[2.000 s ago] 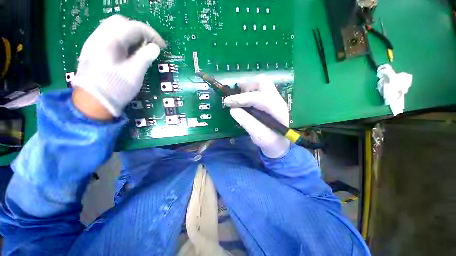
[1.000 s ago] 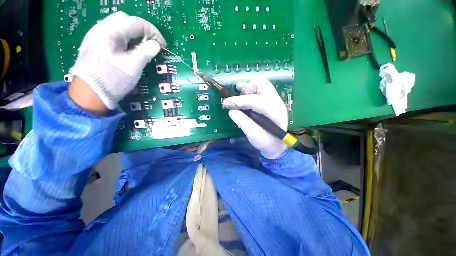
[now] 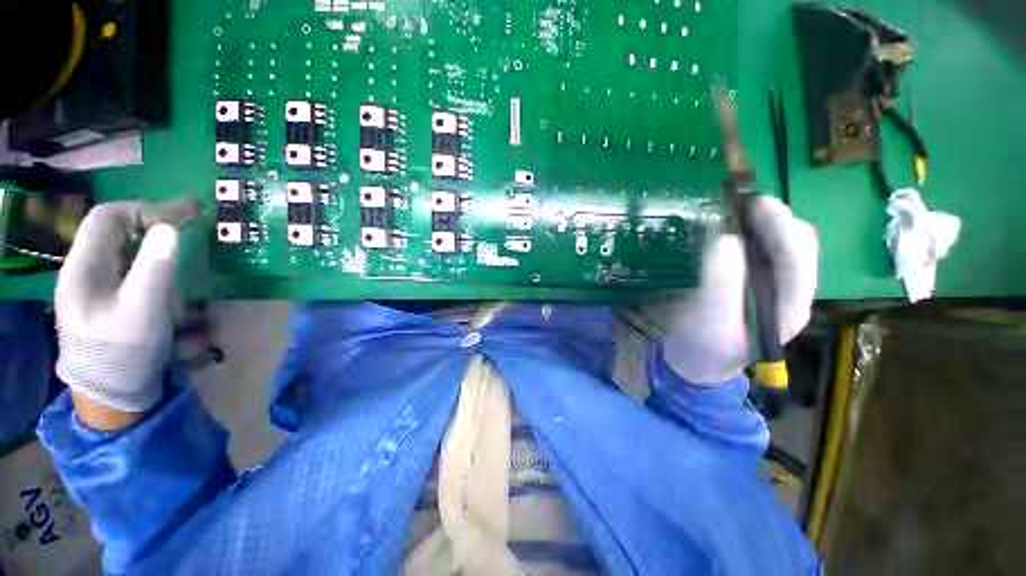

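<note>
The large green circuit board [image 3: 484, 264] lies in front of me, with rows of power transistors [image 3: 299, 192] on its left half. My left hand [image 3: 122, 295], in a white glove, is at the board's left front corner, thumb and forefinger close together; I cannot tell whether they hold solder wire. My right hand [image 3: 756, 290], gloved and blurred, holds the soldering iron [image 3: 758, 259] near the board's right front corner. The iron points up and away from me, its tip above the board's right side.
To the right are dark tweezers [image 3: 780, 141], the iron stand [image 3: 852, 126], a black and yellow cable or tool [image 3: 914, 152] and a crumpled white wipe [image 3: 919, 242]. A black device [image 3: 118, 84] stands at the far left on the green mat [image 3: 979, 146].
My left hand has moved left and towards me, off the transistors. My right hand has moved right with the iron, which left the middle of the board. The whole view has shifted.
</note>
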